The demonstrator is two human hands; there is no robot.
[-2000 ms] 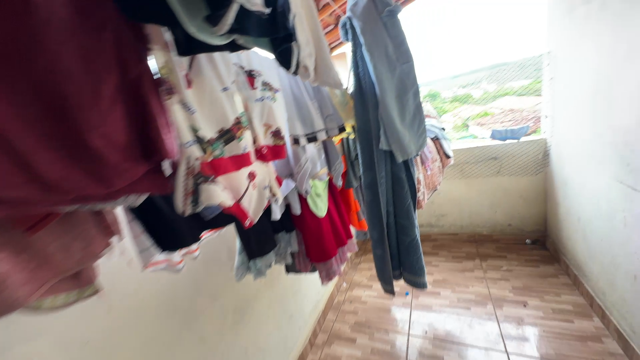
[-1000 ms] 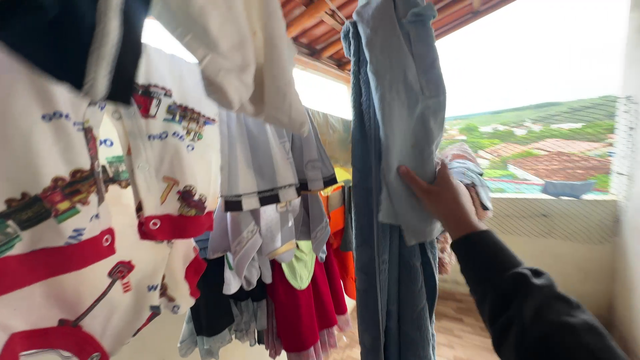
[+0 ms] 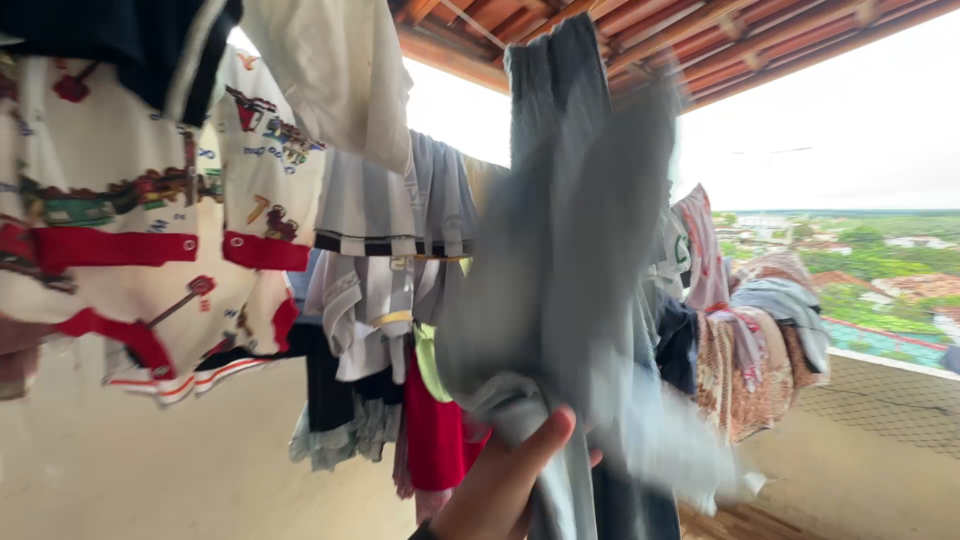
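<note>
From the bottom centre my left hand [image 3: 517, 465] reaches up, with its thumb in front of pale blue-grey cloth and its fingertips partly hidden behind it. The cloth belongs to a blue-grey garment [image 3: 600, 247], strongly blurred by motion, that hangs in folds at the centre. Dark denim-like trousers with a gathered elastic waistband [image 3: 559, 71] hang close behind it. Nothing of my right hand shows. Left of the blue-grey garment hang grey-and-white striped shirts [image 3: 367, 202] and a white baby garment with red trim and a train print [image 3: 112, 150].
A cream garment [image 3: 330, 67] and dark navy clothing [image 3: 112, 45] hang close at upper left. Below are red cloth [image 3: 435, 427] and a pale wall [image 3: 187, 450]. At right, patterned cloths [image 3: 750, 360] lie over a low wall [image 3: 877, 405] covered with netting. Tiled roofing [image 3: 675, 37] is overhead.
My right hand, which held the blue-grey garment's edge a second ago, has left the view. My left hand has appeared at the bottom, and the garment has swung and bunched up.
</note>
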